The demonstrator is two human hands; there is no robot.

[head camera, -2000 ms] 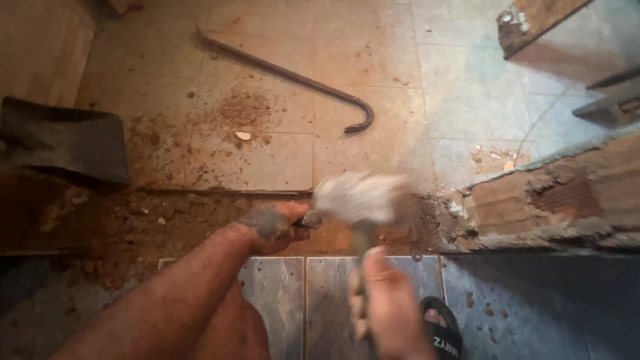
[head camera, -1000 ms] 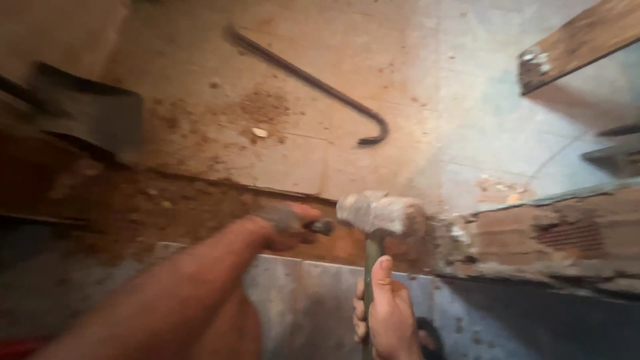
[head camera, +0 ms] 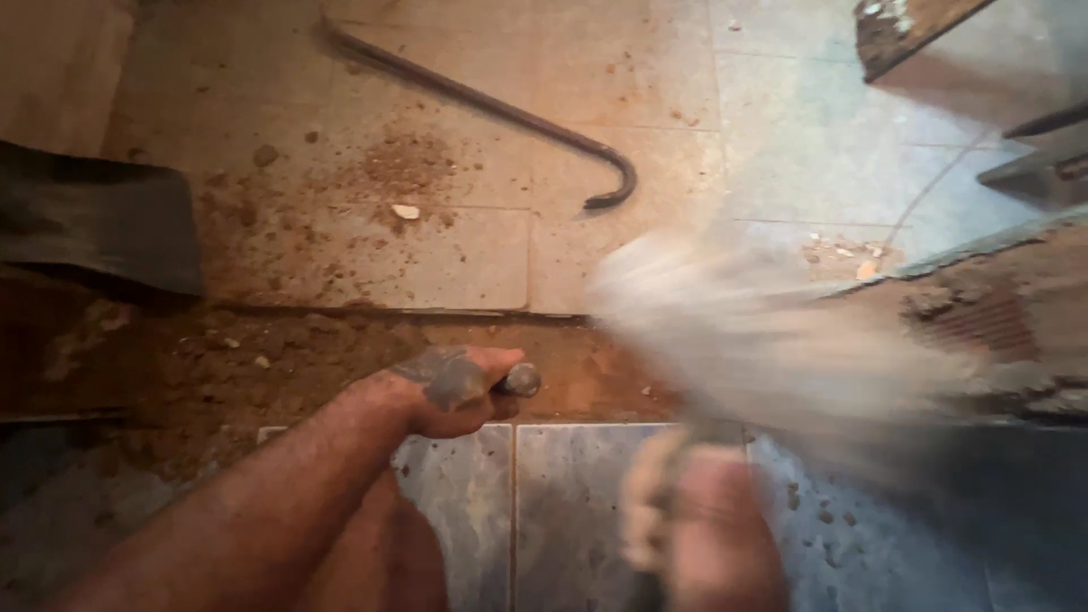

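Observation:
My left hand (head camera: 466, 391) is closed around a metal chisel or bar (head camera: 521, 380), whose round struck end shows beside the thumb; its far end is hidden. The hand is over a dirt-filled trench (head camera: 297, 361) between two tiled floors. At the lower right, my right hand (head camera: 701, 518) grips the handle of a mallet. The pale mallet head (head camera: 748, 314) is strongly blurred, to the right of the chisel and apart from it.
A hooked pry bar (head camera: 484, 102) lies on the beige tiles beyond the trench. At the left is a shovel blade (head camera: 102, 221). A broken brick wall edge (head camera: 986, 331) stands at the right, with a wooden piece (head camera: 914, 34) above it. Dirt and chips litter the tiles.
The mallet head, close beside the chisel a second ago, is now farther right of it. My left hand still holds the chisel over the trench.

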